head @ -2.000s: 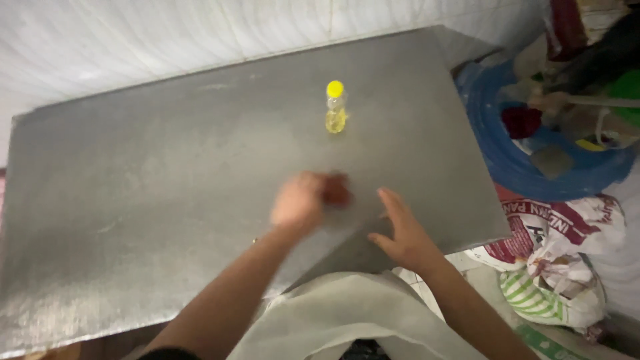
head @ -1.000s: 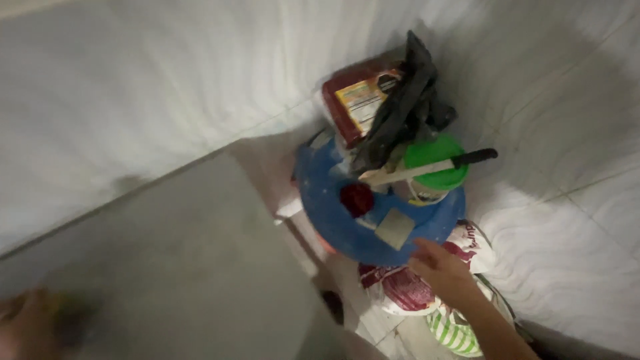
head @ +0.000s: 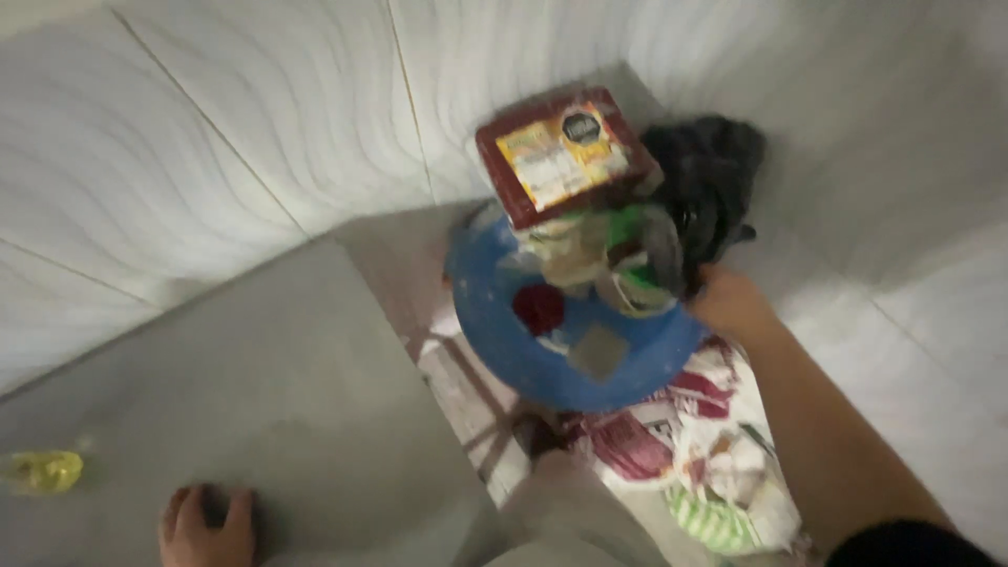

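My right hand [head: 728,303] is at the right rim of a blue plastic basin [head: 492,339], its blurred fingers closed on the lower end of a black plastic bag [head: 701,173]. In the basin lie a dark red round thing [head: 539,309], a greyish square piece [head: 598,352] and a blurred clear container with green parts [head: 642,272]. A dark red package with a yellow and white label [head: 555,157] sits at the back of the basin. My left hand [head: 209,528] rests on the grey table with fingers apart, right of a bottle of yellow liquid [head: 55,471], which is partly cut off.
The grey table [head: 315,378] fills the lower left, against a tiled wall [head: 236,102]. Below the basin stand a white and maroon printed sack [head: 638,449] and a green-and-white striped bag [head: 709,520]. Another tiled wall rises at the right.
My right hand has moved from the basin's front to its right side. The black bag, earlier beside the green-lidded tub, is now farther right. The view has swung right since the first frame.
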